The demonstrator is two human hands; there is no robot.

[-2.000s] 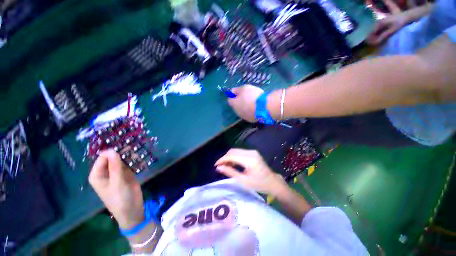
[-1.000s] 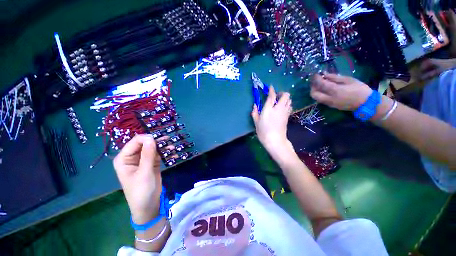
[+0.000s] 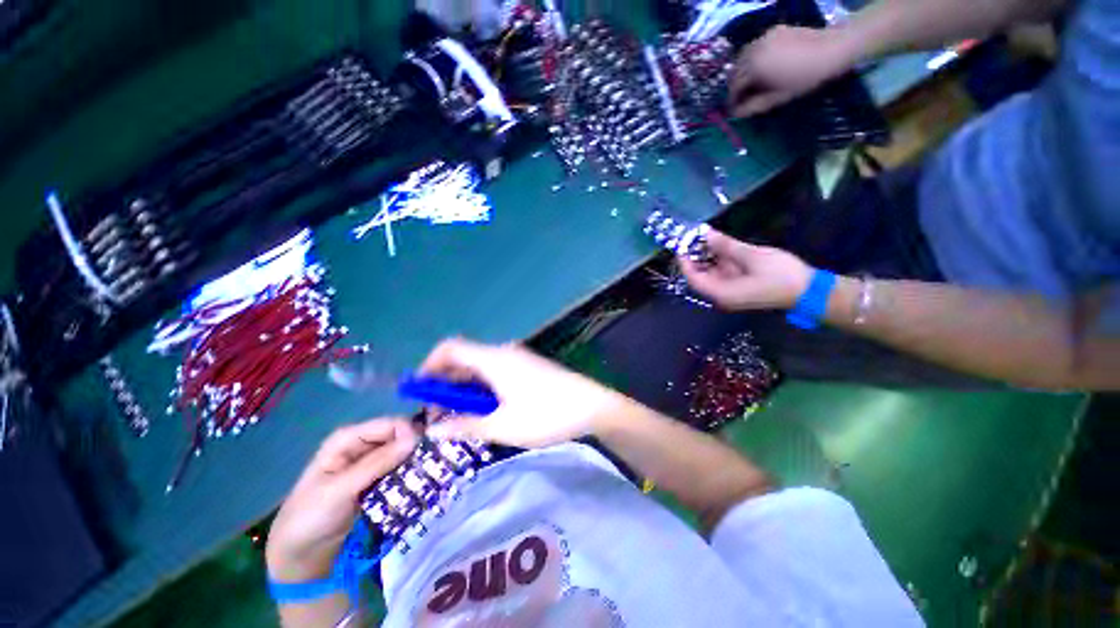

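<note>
My left hand (image 3: 338,491) grips the PCB panel (image 3: 424,491), a dark piece with rows of silver parts, held low over the lap in front of the white shirt. My right hand (image 3: 522,393) is closed around the blue-handled pliers (image 3: 448,394), whose blurred metal jaws point left, above the left hand. The right fingers are at the panel's upper edge, beside the left fingertips. Whether they also hold the panel is hard to tell.
Red wire leads (image 3: 252,356) and white flat cables (image 3: 440,196) lie on the green bench (image 3: 540,270). A black compartment tray (image 3: 233,172) stands behind. At right, another person's hand (image 3: 749,272) holds a small board. A lower black tray (image 3: 657,356) has a red-and-silver pile.
The panel has moved from over the bench down to the lap. My right hand has lifted the pliers from the bench and brought them left to the panel. The other person now holds a board.
</note>
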